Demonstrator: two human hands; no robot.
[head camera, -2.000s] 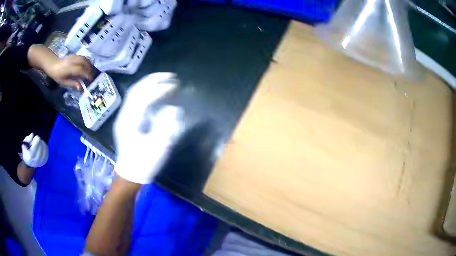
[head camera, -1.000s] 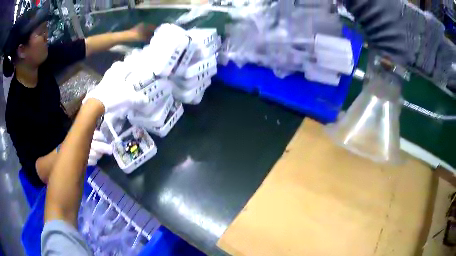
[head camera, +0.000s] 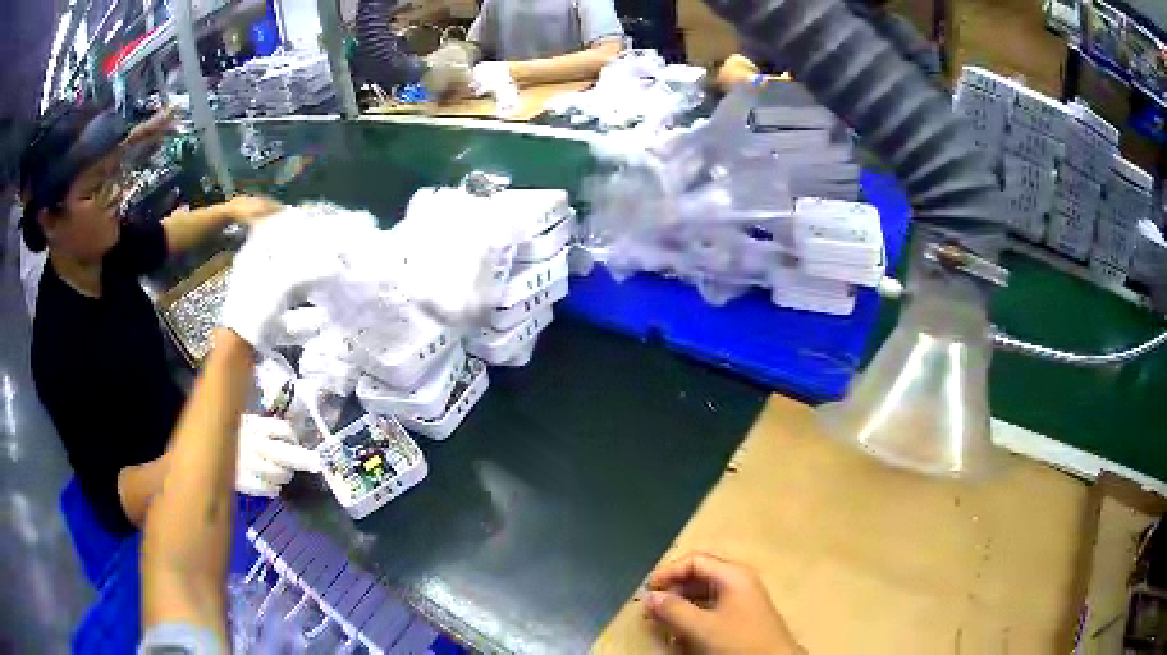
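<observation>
My left hand (head camera: 275, 282), in a white glove, reaches to the far left onto stacked white power strips (head camera: 407, 356) and crinkled clear bags (head camera: 448, 256). Blur and white plastic hide its fingertips, so I cannot tell if it grips anything. An open power strip (head camera: 371, 463) with a green board and yellow and black components lies face up on the dark bench, nearer than the stack. My right hand (head camera: 717, 609), bare, is at the bottom edge over the brown cardboard sheet (head camera: 883, 563), fingers loosely curled and empty, partly cut off.
A person (head camera: 103, 307) at left has a gloved hand beside the open strip. A blue bin (head camera: 717, 339) holds bagged units. A clear hood (head camera: 928, 397) hangs on a grey hose over the cardboard. Units line a bin below the bench edge. Another person sits across.
The view has tilted up, showing more of the far bench. My left hand stays at the stack, now among clear bags. My right hand has come into view over the cardboard.
</observation>
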